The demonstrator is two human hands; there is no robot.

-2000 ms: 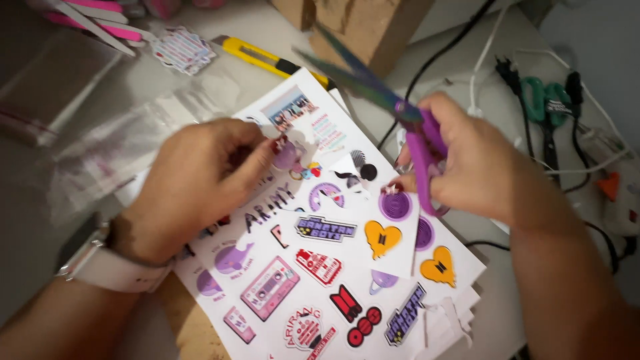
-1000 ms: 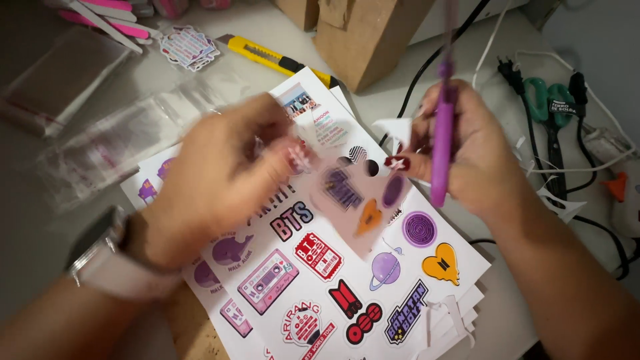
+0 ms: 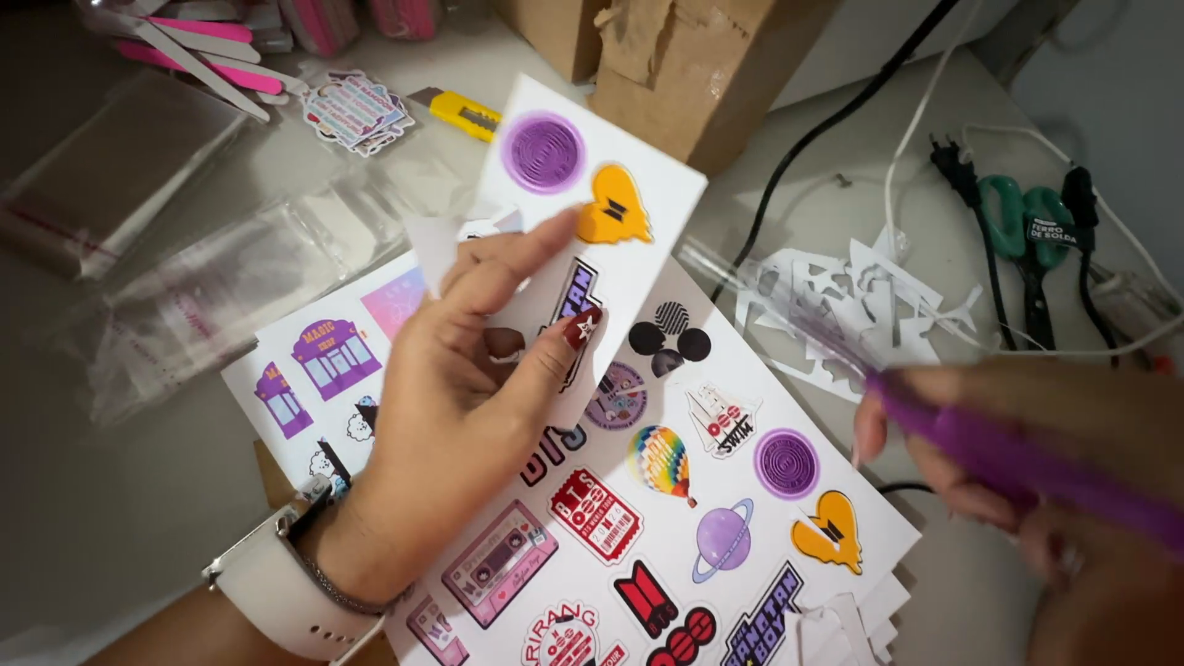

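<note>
My left hand (image 3: pixel 490 351), with a white watch band on its wrist, pinches a cut piece of sticker sheet (image 3: pixel 638 268) that bears a purple round seal (image 3: pixel 543 153) and an orange melting heart (image 3: pixel 618 208). To the right, my right hand (image 3: pixel 999 462), blurred, holds purple-handled scissors (image 3: pixel 953 416) with the blades toward the upper left, right of the piece. Under the left hand lies a stack of printed sticker sheets (image 3: pixel 731 490) with a planet, a hot-air balloon, cassettes and lettering. Whether the blades are apart is unclear.
White paper offcuts (image 3: pixel 832 296) lie right of the stack, near green-handled scissors (image 3: pixel 1027 222) and cables. Cardboard boxes (image 3: pixel 703 74) stand behind. A yellow utility knife (image 3: pixel 462 113), cut-out stickers (image 3: pixel 356 111), nail files (image 3: pixel 199 55) and clear plastic sleeves (image 3: pixel 240 277) are at the upper left.
The left hand now holds up the cut piece that was low over the sheets. The right hand has moved away to the right and lower, with the scissors pointing left instead of up.
</note>
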